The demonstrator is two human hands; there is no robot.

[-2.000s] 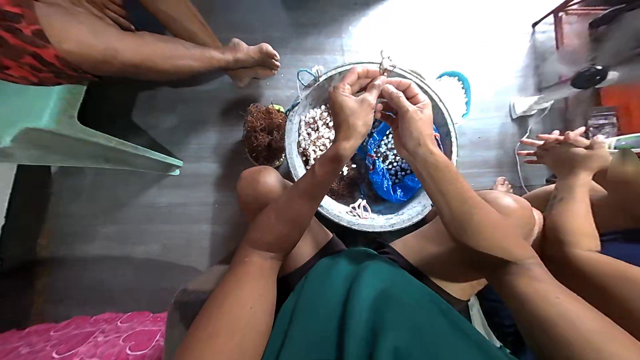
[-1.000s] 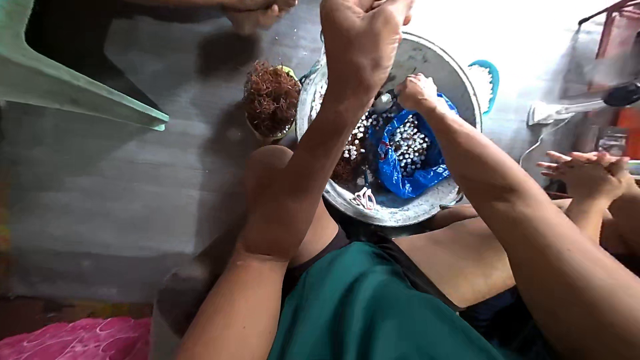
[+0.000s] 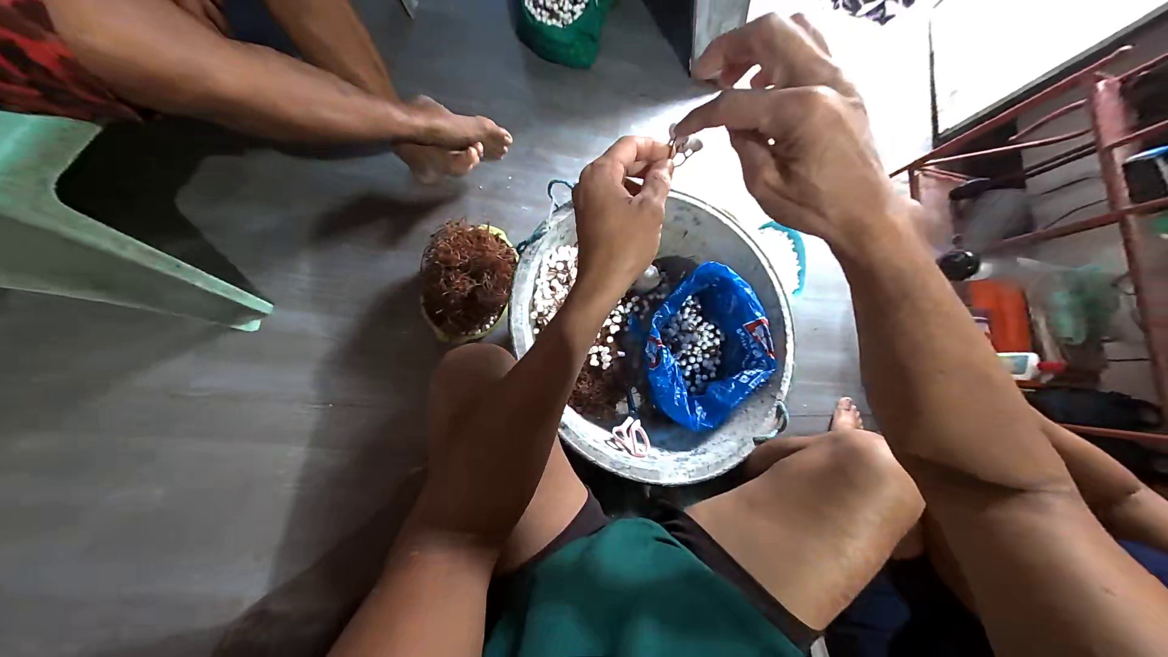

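My left hand [image 3: 625,205] is raised over the far part of a round grey tub [image 3: 671,470] and pinches a small cluster of white beads or pods [image 3: 686,146]. Just right of it, my right hand [image 3: 798,137] has its thumb and finger curved beside the cluster; whether it grips a thread or wire there I cannot tell. In the tub, a blue plastic bag [image 3: 707,401] holds many small white pieces. More white pieces [image 3: 555,283] lie at the tub's left, with reddish-brown fibres [image 3: 598,388] nearer me and pink-handled scissors [image 3: 630,438] by the near wall.
A container of reddish-brown fibres [image 3: 467,274] stands left of the tub, a turquoise-rimmed container [image 3: 794,260] right of it. A green bag [image 3: 561,36] is farther back. Another person's feet [image 3: 452,141] rest left. A green plastic chair [image 3: 137,246] and red metal rack [image 3: 1118,164] flank the area.
One second ago my right hand was low in the tub by the blue bag; now it is raised beside my left hand. The view has shifted.
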